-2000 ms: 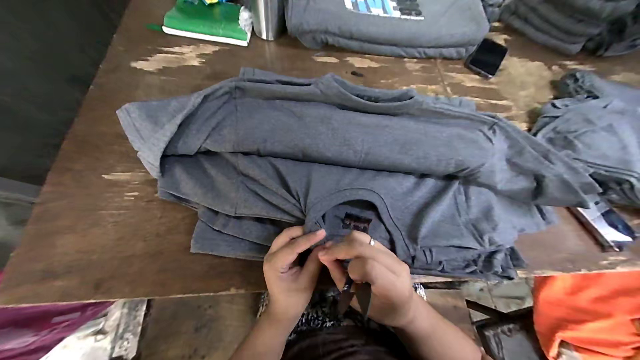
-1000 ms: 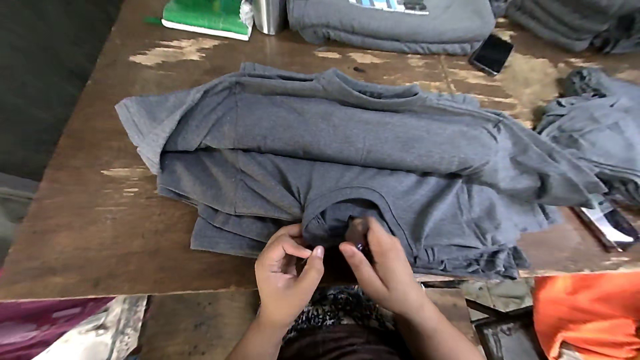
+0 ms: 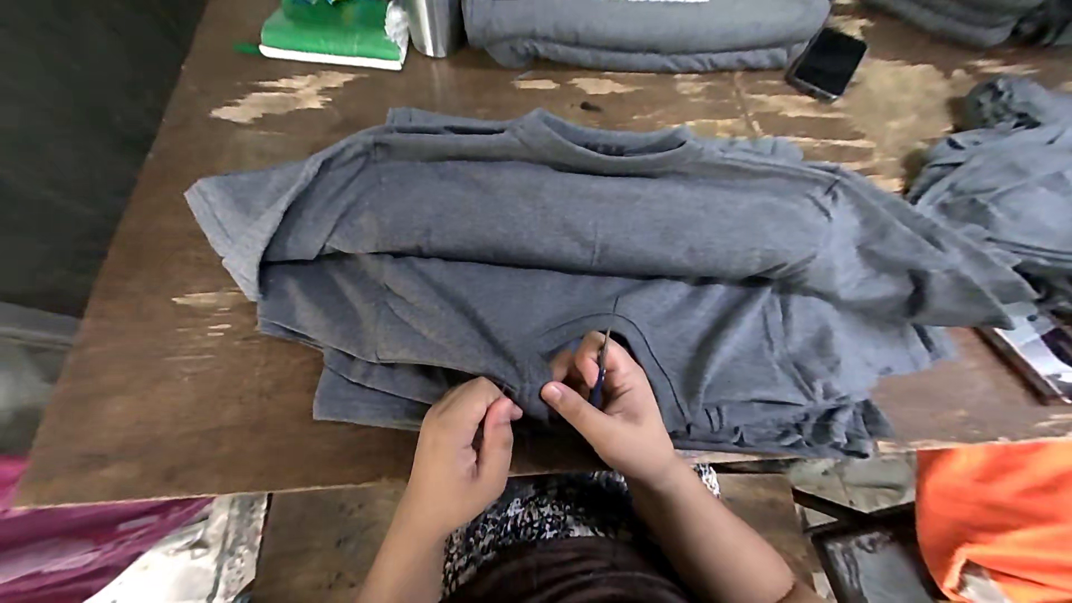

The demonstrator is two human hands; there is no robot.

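Several grey T-shirts lie in a layered pile, one grey T-shirt (image 3: pixel 469 209) folded over on top with its collar towards the back. At the near edge, my left hand (image 3: pixel 469 435) pinches something too small to make out, at the left side of the lower shirt's neckband (image 3: pixel 533 389). My right hand (image 3: pixel 607 402) grips that neckband between thumb and fingers. A small pointed cutting tool (image 3: pixel 601 368), perhaps thread snips, is also in my right hand, its tip pointing away from me. Part of the tool is hidden by the fingers.
Folded grey garments (image 3: pixel 653 33), a metal bottle (image 3: pixel 434 25) and a green packet (image 3: pixel 335 33) stand along the back. A black phone (image 3: pixel 827 64) lies at the back right. Crumpled grey cloth (image 3: pixel 1005 176) is on the right of the worn wooden table (image 3: pixel 126 402). Orange cloth (image 3: pixel 997 519) is below.
Two seconds ago both hands were close together below the collar opening, with a dark label showing inside. The label no longer shows; my right hand now holds the neckband's left side.
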